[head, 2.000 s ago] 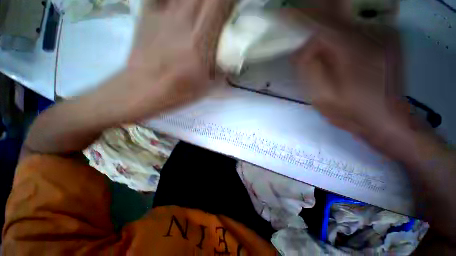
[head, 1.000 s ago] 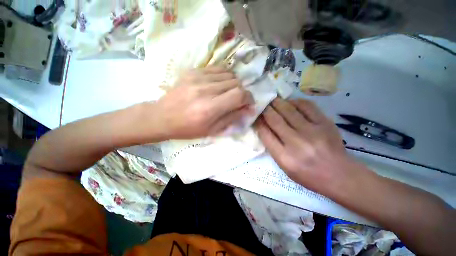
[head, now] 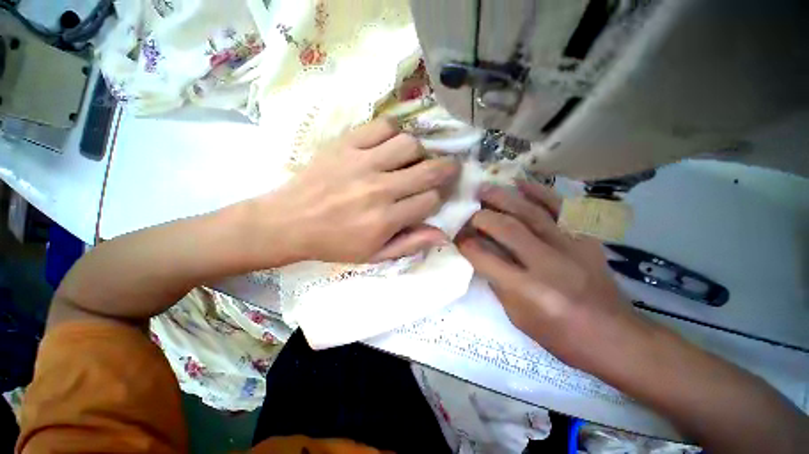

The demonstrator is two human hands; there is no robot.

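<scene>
The cream floral garment (head: pixel 333 80) lies heaped on the table left of the sewing machine head (head: pixel 639 80). A plain white part of it (head: pixel 381 301) spreads over the table's front edge. My left hand (head: pixel 373 195) presses on the garment with bent fingers. My right hand (head: pixel 541 266) holds the cloth edge close to the presser foot (head: pixel 501 146), fingertips partly hidden in the folds. The needle point cannot be made out.
Black thread snips (head: pixel 670 275) lie right of my right hand, beside a cream ribbed knob (head: pixel 596 217). A printed scale (head: pixel 497 350) runs along the front edge. Floral cloth (head: pixel 217 355) hangs below. A blue bin (head: pixel 577 436) is at lower right, a second machine (head: pixel 40 80) far left.
Two seconds ago my hands were blurred, with a white piece between them. Since one second ago, the machine head looms larger in view; both hands stay on the cloth near the presser foot.
</scene>
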